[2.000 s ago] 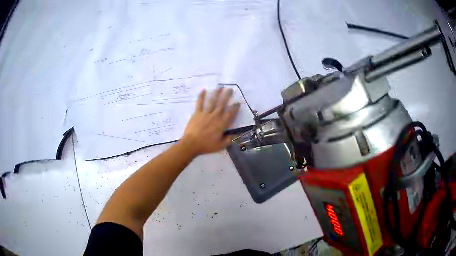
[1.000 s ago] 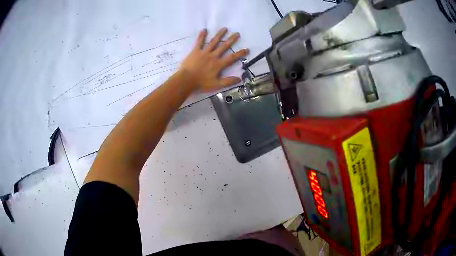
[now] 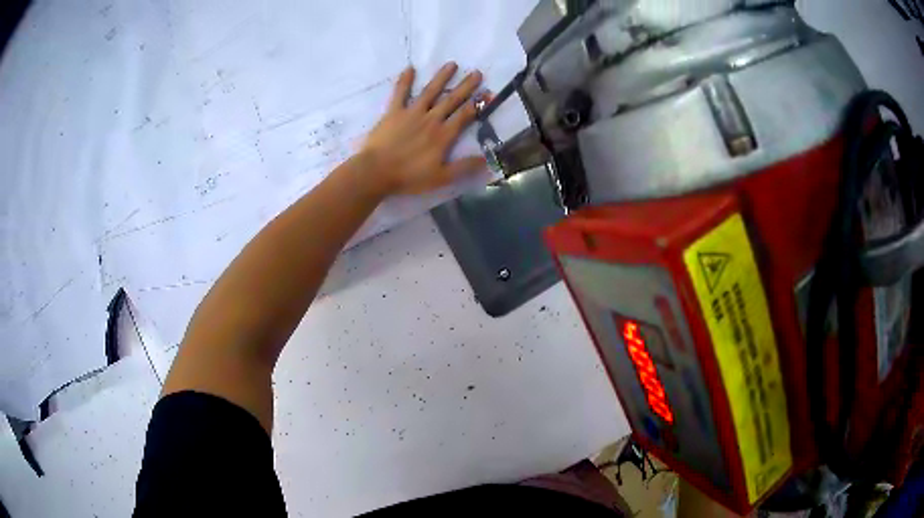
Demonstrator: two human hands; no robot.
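My left hand (image 3: pixel 426 137) lies flat, fingers spread, on the white paper marker (image 3: pixel 253 132) over the fabric lay, its fingertips and thumb beside the presser foot (image 3: pixel 489 142). The straight knife cutting machine (image 3: pixel 699 111) stands at the right, with its silver motor above the red control box (image 3: pixel 659 334), whose display glows red. Its grey base plate (image 3: pixel 502 243) rests on the table at the lay's near edge. The blade cannot be made out. My right hand is not visible; the machine fills that side.
The white speckled table (image 3: pixel 405 374) spreads in front of me. White-topped pieces with dark edges (image 3: pixel 76 390) lie at the left. A black power cord (image 3: pixel 846 253) loops by the motor. Scraps lie on the floor (image 3: pixel 633 470) at the bottom right.
The machine and my left hand first moved farther up the view along the lay's edge. Since then, the machine has shifted slightly, and my hand stays beside the foot with fingers spread.
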